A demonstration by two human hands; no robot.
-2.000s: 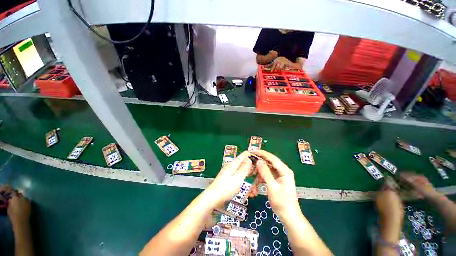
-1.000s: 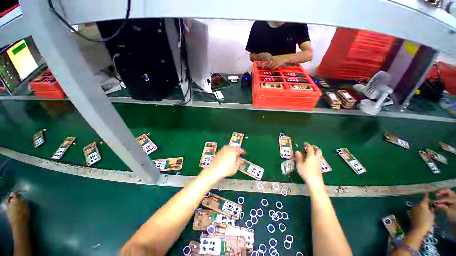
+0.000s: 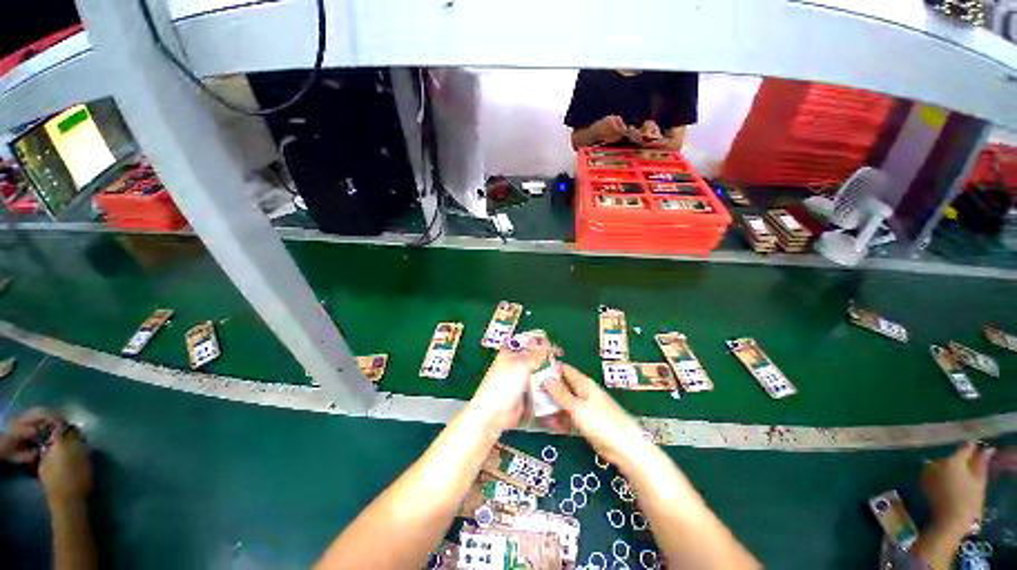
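My left hand (image 3: 504, 390) and my right hand (image 3: 588, 408) meet over the near edge of the belt. Between them they hold a phone unit (image 3: 544, 390), its white face showing; fingers hide part of it. A pile of brown and white units (image 3: 513, 546) lies on the near bench between my forearms. White rings (image 3: 617, 519) lie loose to the right of the pile, some partly hidden by my right forearm.
Units (image 3: 762, 367) lie spread along the green belt (image 3: 446, 273). A pale metal rail (image 3: 736, 432) edges it, and a slanted post (image 3: 240, 223) stands left. Opposite, a person's hands (image 3: 633, 131) are above a red tray stack (image 3: 650, 228). Neighbours' hands (image 3: 957, 490) show at both sides.
My hands were apart over the belt a second ago; now they are together holding a unit. Another unit lies crosswise on the belt. The opposite person's hands have lifted from the tray.
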